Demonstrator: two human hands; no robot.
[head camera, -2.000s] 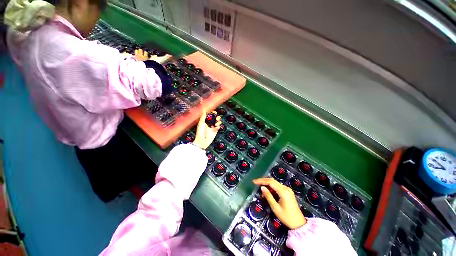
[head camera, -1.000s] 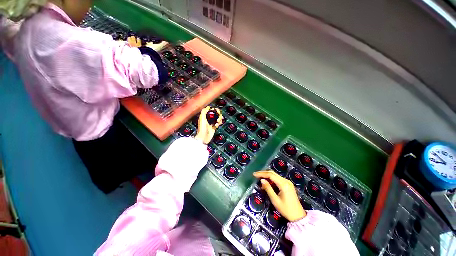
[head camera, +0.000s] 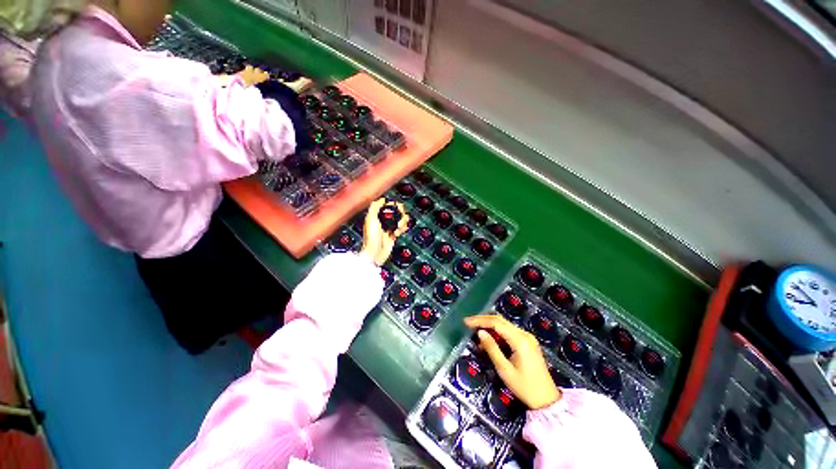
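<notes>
My left hand (head camera: 379, 234) holds a round black unit (head camera: 390, 217) with a red mark, above the left edge of a clear blister tray (head camera: 410, 335) full of similar units. My right hand (head camera: 516, 359) is over a second blister tray (head camera: 550, 259) nearer to me. Its thumb and forefinger are around a black unit (head camera: 496, 342) at the tray's left side; whether it grips or lifts the unit is hard to tell. Most units there show red marks. Two at the near corner look silvery and shiny (head camera: 443, 414).
A coworker in a pink smock (head camera: 137, 137) works at the left over a tray on an orange-red pad (head camera: 403, 114). At the right are a blue-rimmed clock (head camera: 807, 305) and a red-edged base with a dark tray (head camera: 747, 412). A grey metal panel (head camera: 568, 119) stands behind the green bench (head camera: 587, 229).
Compared with two seconds ago, the view has shifted slightly and the unit in my left hand shows its face more fully. My right hand stays in nearly the same place.
</notes>
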